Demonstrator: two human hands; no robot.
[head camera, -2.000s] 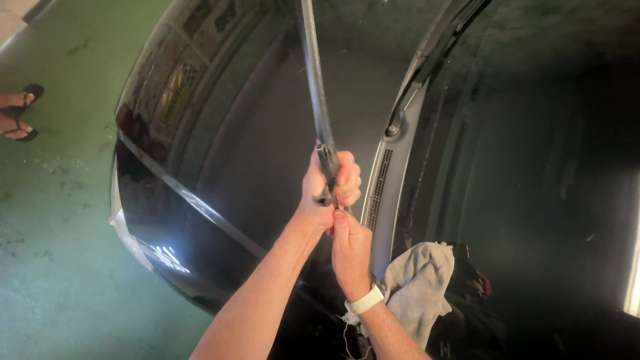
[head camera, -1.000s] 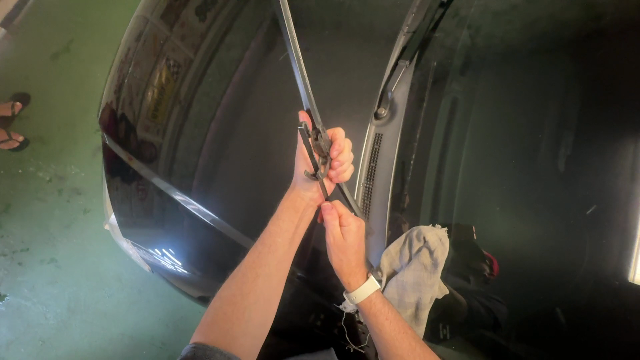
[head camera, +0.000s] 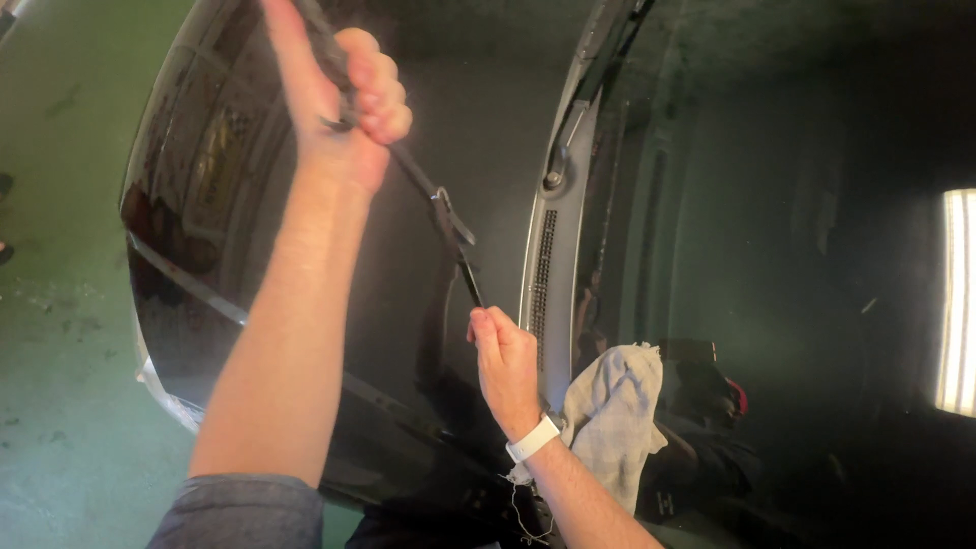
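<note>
My left hand (head camera: 347, 99) is at the upper left above a car's black hood, its fingers curled around a blurred dark wiper blade. A long thin part of the wiper assembly (head camera: 415, 171) slants down from it to the right. Near the middle of this part sits a small hook-shaped piece (head camera: 451, 215). My right hand (head camera: 505, 354), with a white band on the wrist, pinches the thin black lower end (head camera: 470, 282). How the parts join inside my left hand is hidden by fingers and blur.
A grey cloth (head camera: 621, 404) lies by my right wrist at the windshield's base. Another wiper arm (head camera: 563, 156) rests at the upper right, beside the cowl vent grille (head camera: 543, 267). The glossy hood (head camera: 427, 91) and dark windshield (head camera: 762, 229) show reflections. Green floor (head camera: 61, 229) lies left.
My left hand has moved up and left, away from my right hand; the two were close together before. The hook-shaped piece now shows between them. My right hand remains near the cloth.
</note>
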